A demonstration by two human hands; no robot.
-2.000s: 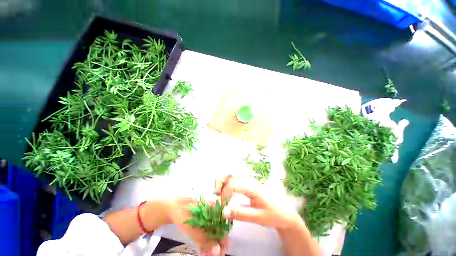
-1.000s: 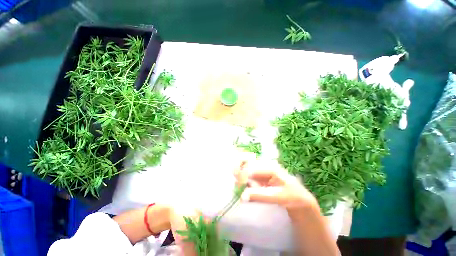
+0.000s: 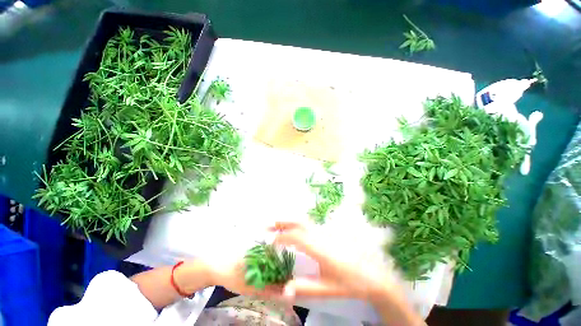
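My left hand (image 3: 237,279), low in the picture, is closed around a held bunch of green leaf sprigs (image 3: 267,264). My right hand (image 3: 322,267) is blurred at the bunch's right side, thumb and fingers apart. Whether it grips a sprig cannot be seen. Stemmed branches (image 3: 150,130) fill the black tray (image 3: 202,57) at left and spill onto the white sheet (image 3: 255,191). A dense leaf pile (image 3: 439,184) lies on the sheet's right. A round cap, green inside (image 3: 304,118), stands on the cardboard pad (image 3: 280,127).
Loose sprigs (image 3: 327,198) lie mid-sheet. A stray sprig (image 3: 417,41) lies on the green belt (image 3: 306,22). A white glue bottle (image 3: 503,95) lies behind the leaf pile. A clear bag of foliage (image 3: 560,235) is far right. Blue crates (image 3: 19,274) are lower left.
My left hand and the bunch have risen further into view. My right hand has moved left from holding a thin stem to beside the bunch. The camera view has shifted slightly.
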